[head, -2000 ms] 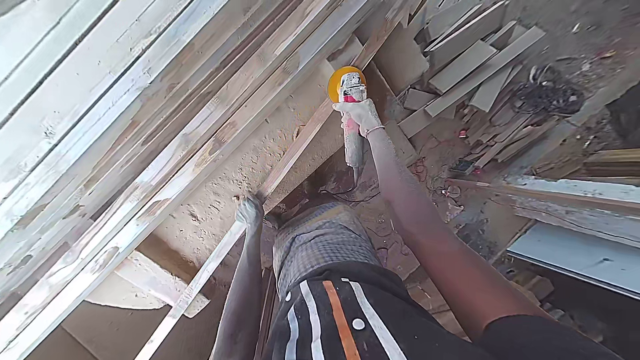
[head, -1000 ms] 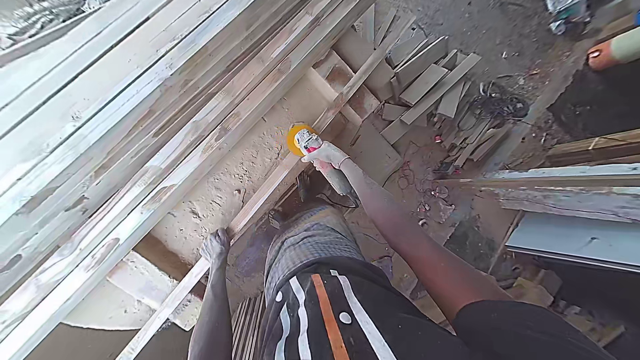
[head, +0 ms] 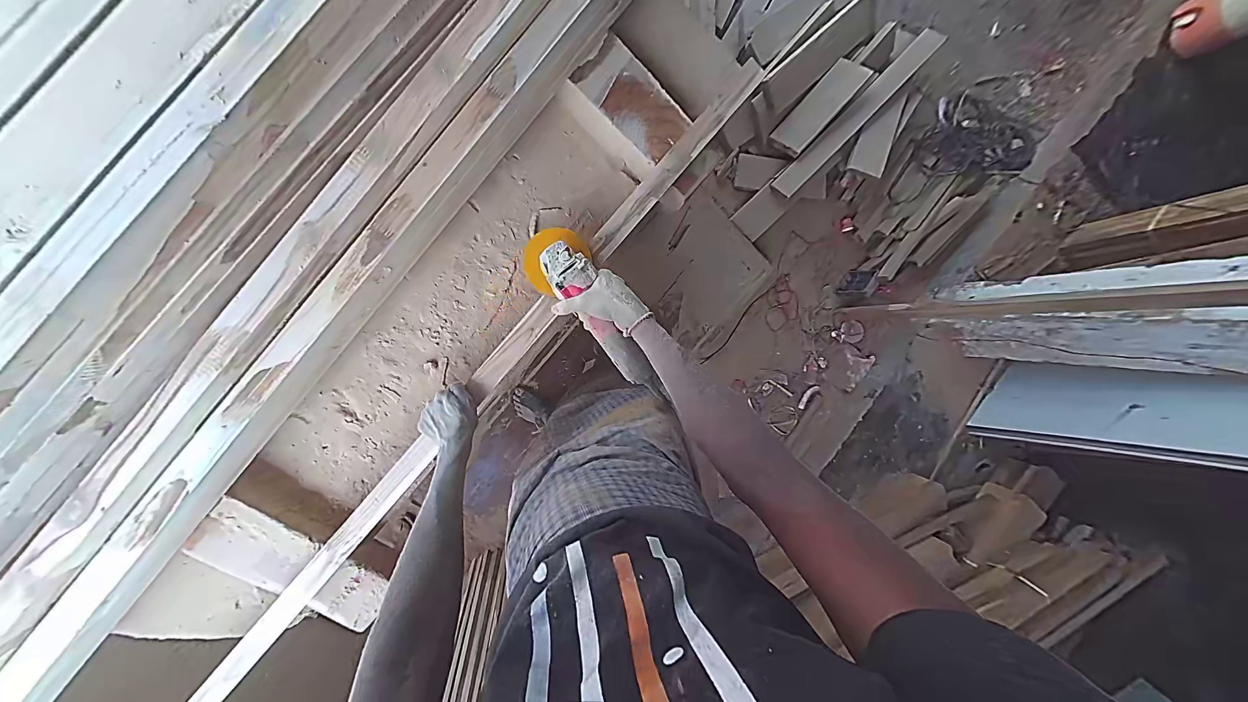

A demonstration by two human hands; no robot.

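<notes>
In a pale work glove, my right hand [head: 609,300] grips an angle grinder [head: 565,265] fitted with a round yellow disc [head: 546,252]. The disc lies over a long, narrow wooden strip [head: 517,351] that runs diagonally below me; whether it touches the wood I cannot tell. Farther down the strip, my left hand [head: 449,417], coated in pale dust, is closed around it. The grinder's body passes partly under my right hand and forearm.
Long boards [head: 322,253] lie side by side at the left. Wood offcuts [head: 838,107] are piled at the upper right, near a tangle of cable [head: 975,136]. More scrap wood [head: 1014,546] lies at the lower right. Part of another person's foot [head: 1204,27] shows at the top right corner.
My right hand has moved with the grinder down along the strip, toward my left hand. My left hand stays on the strip. The other person's foot was out of view two seconds ago.
</notes>
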